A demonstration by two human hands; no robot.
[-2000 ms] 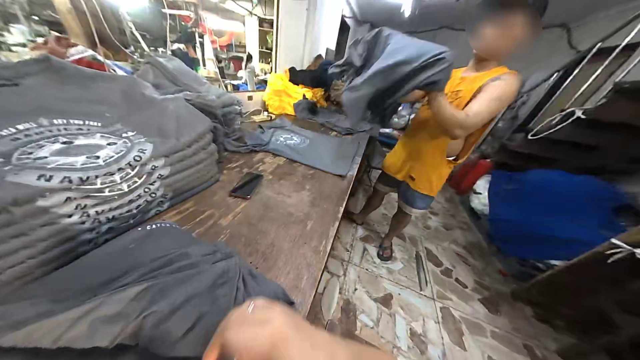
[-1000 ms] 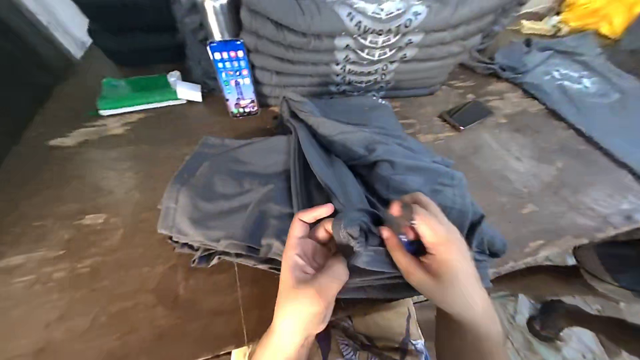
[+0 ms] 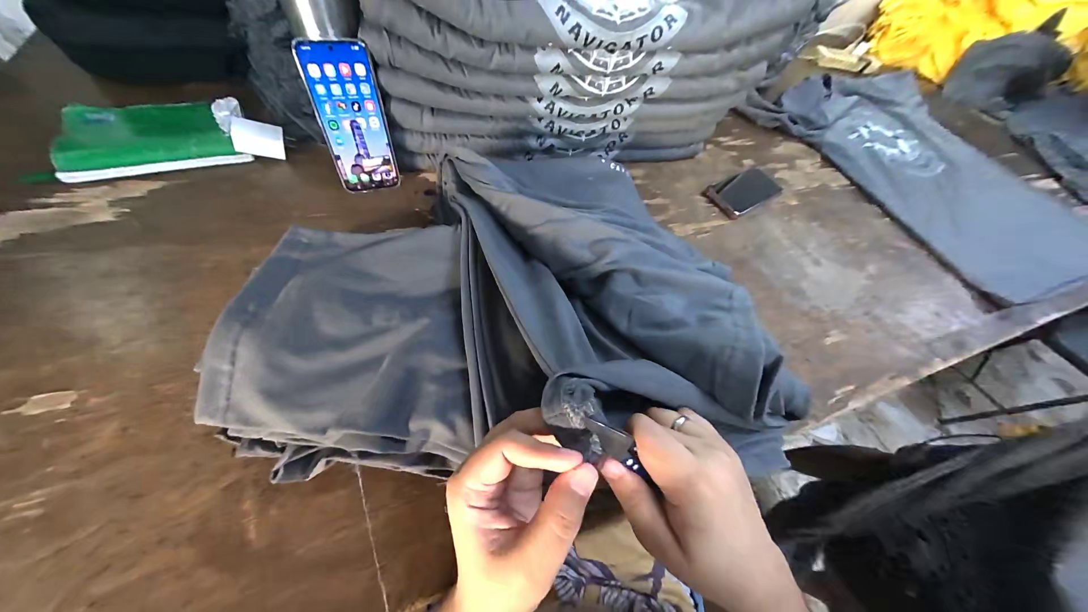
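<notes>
Several dark grey garments point(image 3: 340, 331) lie in a layered pile on the wooden table, the right part bunched and draped toward the near edge. My left hand point(image 3: 518, 510) pinches a gathered edge of the grey cloth between thumb and index finger. Close beside it on the right, my right hand point(image 3: 688, 493), with a ring on one finger, grips a small dark tool with a metal blade point(image 3: 610, 439), possibly thread snips. The blade lies against frayed threads at the cloth's edge. The fingers hide most of the tool's body.
Behind the garments rises a stack of folded grey printed shirts point(image 3: 476, 85). A lit phone point(image 3: 347, 115) leans on a metal cylinder point(image 3: 323, 17); a green packet point(image 3: 144, 140) lies left. A dark phone-like object point(image 3: 744, 193) and a flat grey shirt point(image 3: 952, 187) lie right.
The view has swung from the room and a person in an orange top to the table. Since one second ago, my hands have come closer together at the cloth's edge, and the blade now shows.
</notes>
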